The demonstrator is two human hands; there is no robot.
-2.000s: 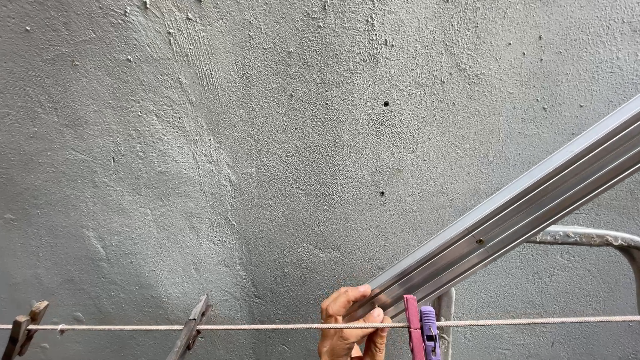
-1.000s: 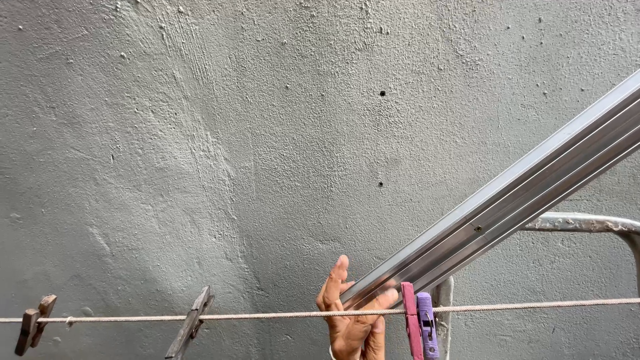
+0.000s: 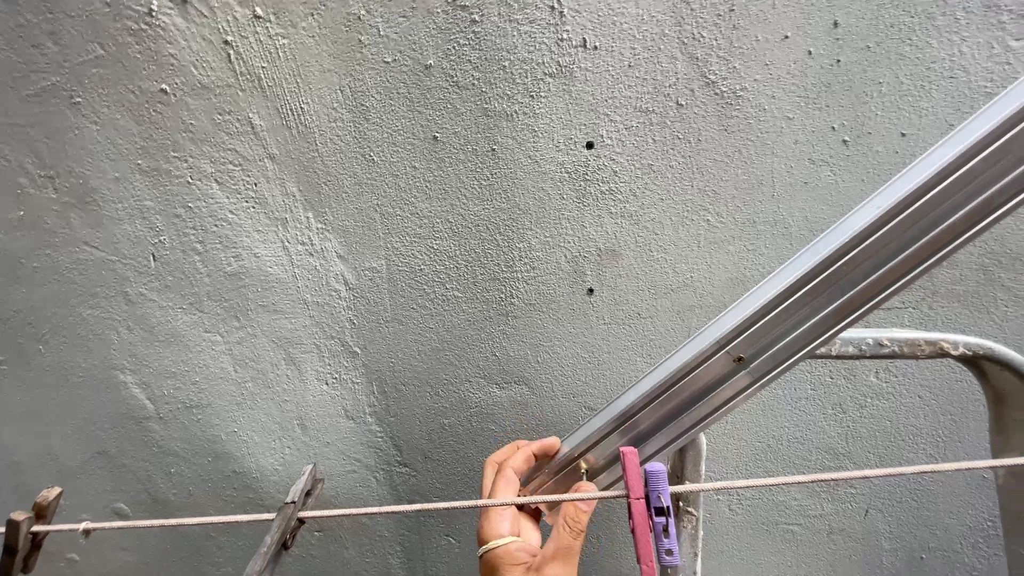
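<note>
My left hand (image 3: 532,520), with a pale band around it, comes up from the bottom edge behind the clothesline. It holds the lower end of a grooved aluminium rail (image 3: 768,340), fingers at the left edge and thumb in front. Near the thumb tip a small brass-coloured screw (image 3: 585,466) stands out of the rail. Farther up the rail a small dark hole or fastener (image 3: 739,359) shows. The rail slants up to the right, out of view. My right hand is not in view.
The grey textured wall (image 3: 448,320) has two small holes. A clothesline (image 3: 400,508) crosses in front, bearing wooden clothespins (image 3: 286,524), a pink one (image 3: 637,512) and a purple one (image 3: 662,516). A metal tube frame (image 3: 920,344) stands behind the rail at the right.
My left hand's fingers have closed in at the rail's end from their more spread pose one second ago. The screw near the thumb now shows.
</note>
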